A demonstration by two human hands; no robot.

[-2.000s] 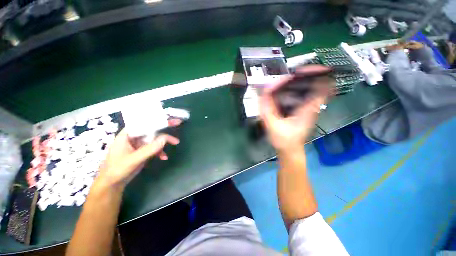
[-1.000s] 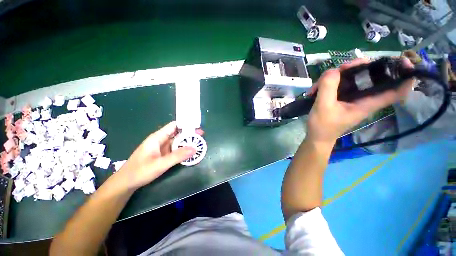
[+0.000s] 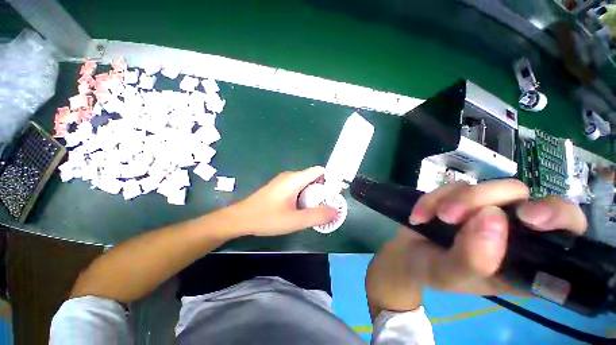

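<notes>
My left hand (image 3: 287,205) holds the white fan unit (image 3: 350,148) by its round spoked head, with the thumb on the grille. The flat white handle points up and slightly right, over the dark green bench. My right hand (image 3: 483,236) is closed around the black electric screwdriver (image 3: 398,202), held nearly level. The screwdriver's tip is at the joint between head and handle; whether it touches a screw is too small to tell.
A pile of white pieces (image 3: 148,135), pink-red at its left, lies on the bench. Left are a tray of metallic dots (image 3: 26,176) and a plastic bag (image 3: 27,81). Right are the screw feeder (image 3: 466,135), green circuit boards (image 3: 547,162) and units on the line (image 3: 532,101).
The screwdriver has moved from the feeder to the fan unit's joint. The fan unit's handle now tilts to the right. The view has swung, so the pile and feeder appear further right.
</notes>
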